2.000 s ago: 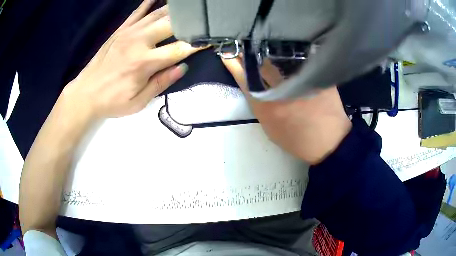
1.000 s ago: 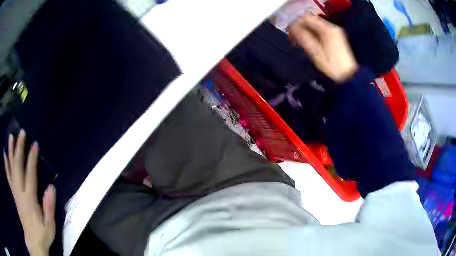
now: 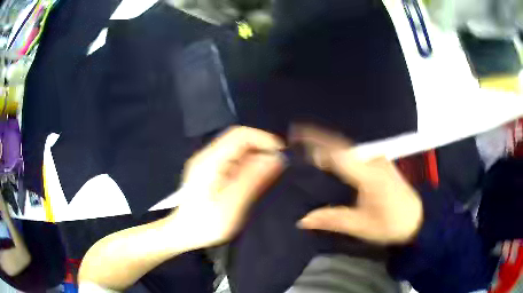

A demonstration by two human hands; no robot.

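Observation:
A large dark garment panel (image 3: 321,68) covers most of the white table. A slightly lighter, hand-sized rectangle (image 3: 202,86) lies on it left of centre, with a thin pale line at its right edge. My left hand (image 3: 229,171) is at the centre, blurred, its fingers pinched on a dark cloth piece (image 3: 269,234) that hangs over my lap. My right hand (image 3: 361,191) is just to the right at the same cloth, thumb spread. Its fingertips are blurred, so its hold cannot be told.
Blue-handled thread snips (image 3: 417,28) lie on the white table (image 3: 441,123) at upper right, near a dark box (image 3: 493,54). Red baskets (image 3: 507,266) are at lower right. Another person's arm (image 3: 14,252) shows at the lower left edge.
The view has swung from the right-hand basket back to the table. My right hand has come from the basket to the centre. My left hand has left the flat panel and pinches cloth.

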